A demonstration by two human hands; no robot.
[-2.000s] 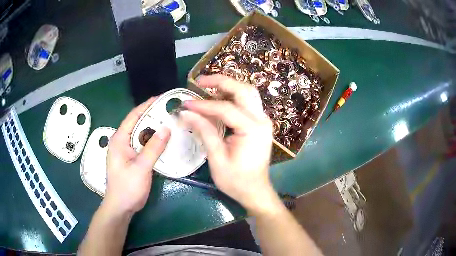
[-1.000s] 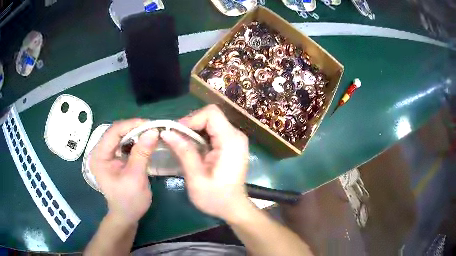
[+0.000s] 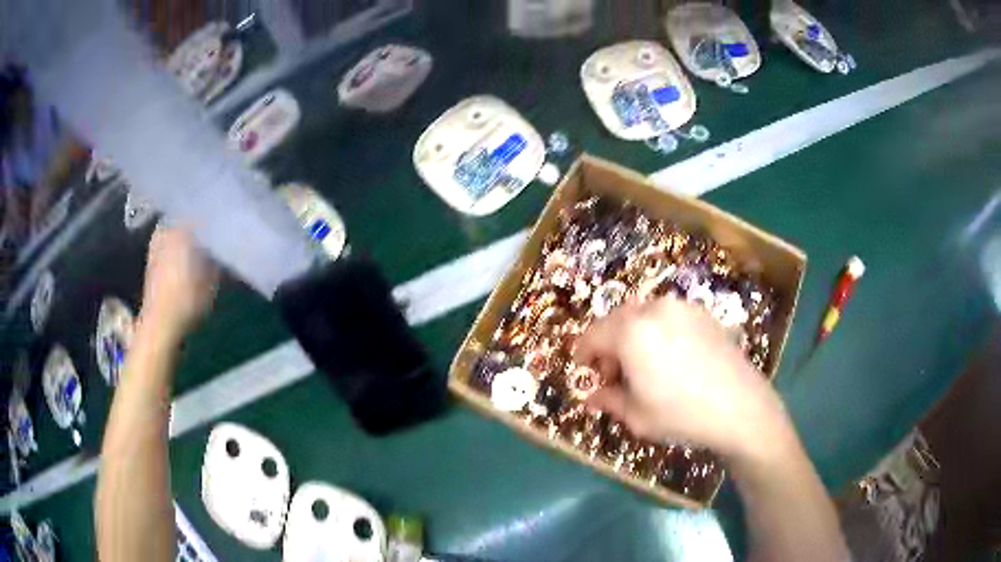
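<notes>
My right hand (image 3: 670, 373) is in the open brown carton (image 3: 582, 448), its fingertips down among the small coppery and silver rings (image 3: 571, 263); whether it grips one cannot be told. My left hand (image 3: 181, 274) is blurred, stretched far forward at the left beside the white post; its fingers are partly hidden and I cannot tell if it holds anything. Two white housing covers, one at the left (image 3: 244, 510) and one to its right (image 3: 335, 538), lie on the green surface at the lower left. The second is cut off by the bottom edge.
The white post (image 3: 187, 154) leans over the left side, with a black slab (image 3: 357, 346) at its foot. Several half-assembled housings (image 3: 480, 154) lie beyond the pale strip. A red-yellow screwdriver (image 3: 841, 302) lies right of the carton. A green-yellow mallet head (image 3: 404, 538) shows at the bottom.
The cover that both hands held is out of them. My right hand has moved into the carton and my left hand forward and left. The view has shifted, showing more housings.
</notes>
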